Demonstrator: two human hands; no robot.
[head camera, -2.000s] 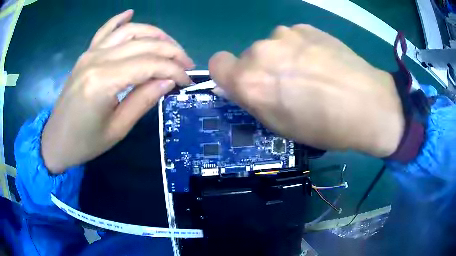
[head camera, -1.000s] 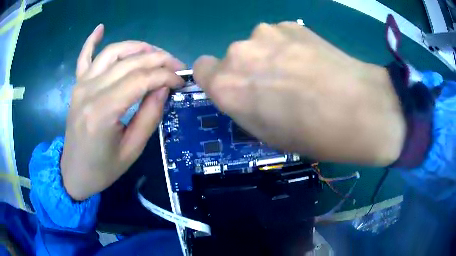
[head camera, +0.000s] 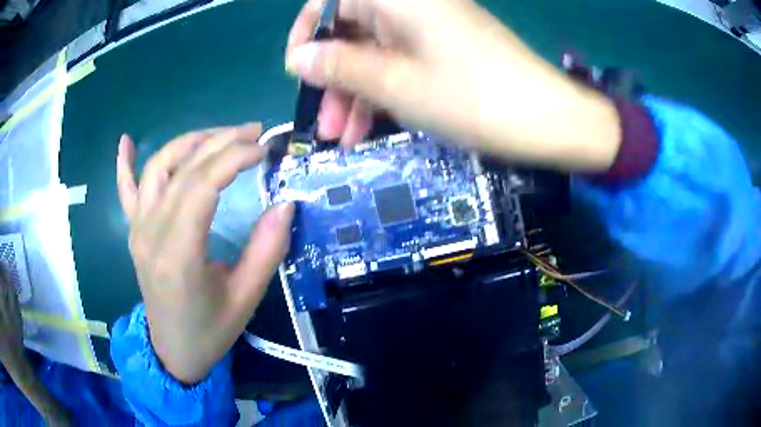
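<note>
The blue main board (head camera: 367, 217) lies in the white-edged housing shell (head camera: 302, 321), beside the large black inner module (head camera: 442, 350). My right hand (head camera: 417, 75) holds dark tweezers (head camera: 310, 104) upright. Their lower end is at a small socket at the board's far left corner. My left hand (head camera: 196, 250) has its fingers apart, with the thumb at the board's left edge and the fingertips near the shell's corner. I see nothing held in it. The tweezers' exact tips are hard to make out.
A flat white ribbon cable (head camera: 309, 359) crosses the shell's left edge. Thin coloured wires (head camera: 576, 288) trail at the right. White paper with yellow tape (head camera: 54, 200) lies at the left on the green mat (head camera: 188, 83). Another person's hand (head camera: 12, 321) shows at the far left edge.
My right hand has moved up and left, and the dark tweezers now show in it. My left hand's thumb and fingers have spread apart. The view has shifted and more lies in sight at the left.
</note>
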